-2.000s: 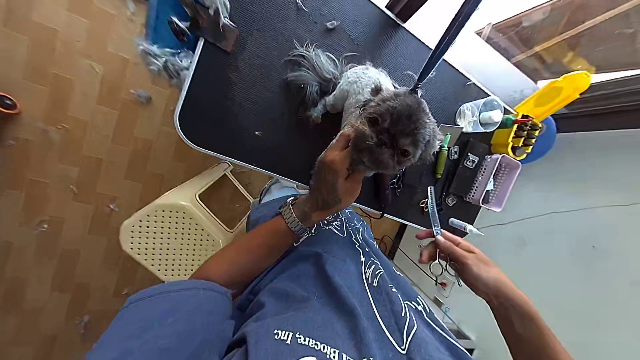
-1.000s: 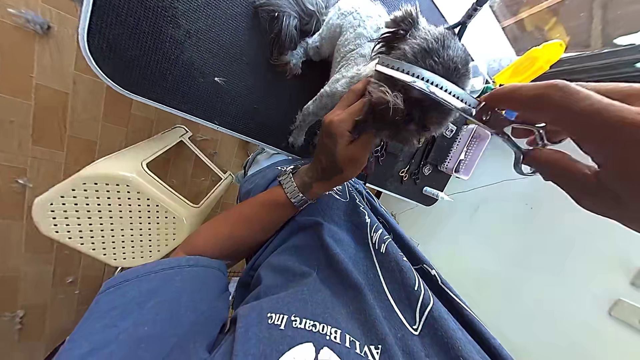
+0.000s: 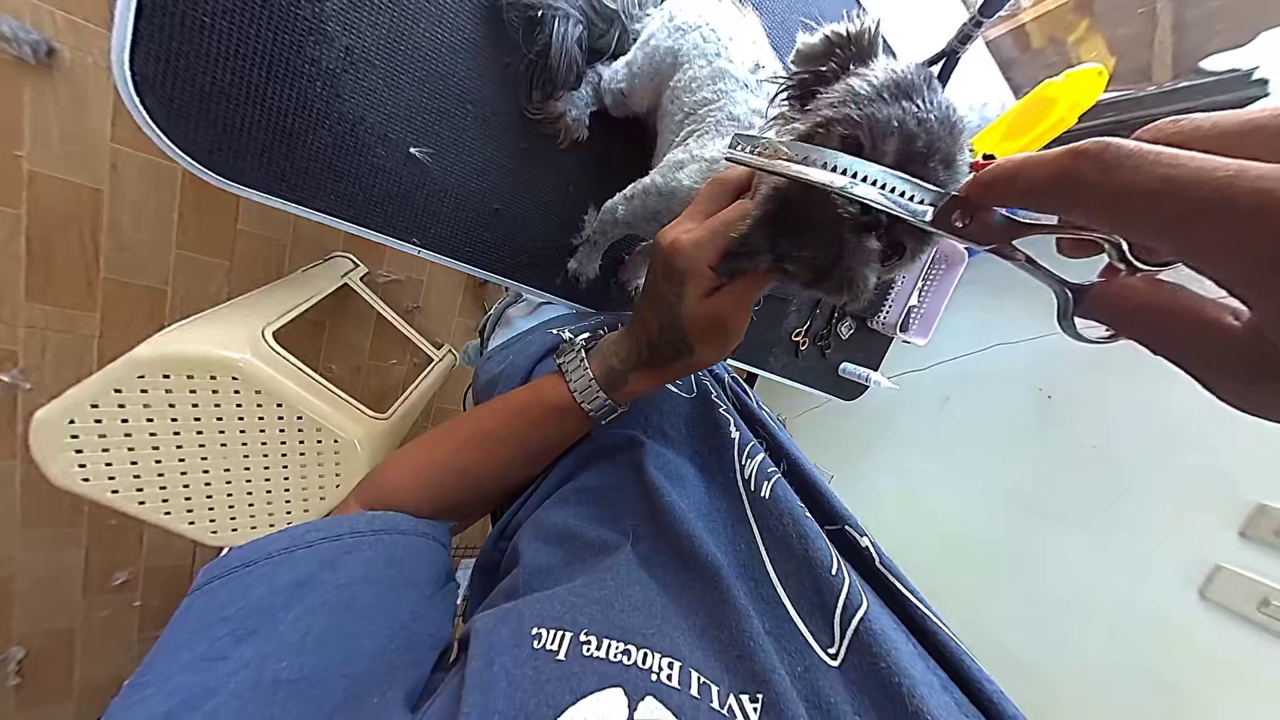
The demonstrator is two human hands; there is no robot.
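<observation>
A small grey dog (image 3: pixel 700 90) with clipped pale body fur and a darker head is on the black grooming table (image 3: pixel 350 110). My left hand (image 3: pixel 690 285), with a metal watch on the wrist, holds the fur at the side of the dog's head. My right hand (image 3: pixel 1150 230) has its fingers in the handles of toothed thinning shears (image 3: pixel 850 180). The shears lie across the dog's head, their tips just above my left fingers. Their blades look nearly closed; whether fur is between them cannot be told.
A cream plastic stool (image 3: pixel 210 440) stands on the tiled floor beside the table. Near the dog's head are a lilac basket (image 3: pixel 925 290), small scissors (image 3: pixel 802 335), a white-capped tube (image 3: pixel 865 375) and a yellow object (image 3: pixel 1045 110). A dark grooming arm (image 3: pixel 965 40) rises behind the head.
Two seconds ago my right hand held the shears low beside the table; since then it has brought them up across the dog's head. My left hand remains at the head. The view has moved closer.
</observation>
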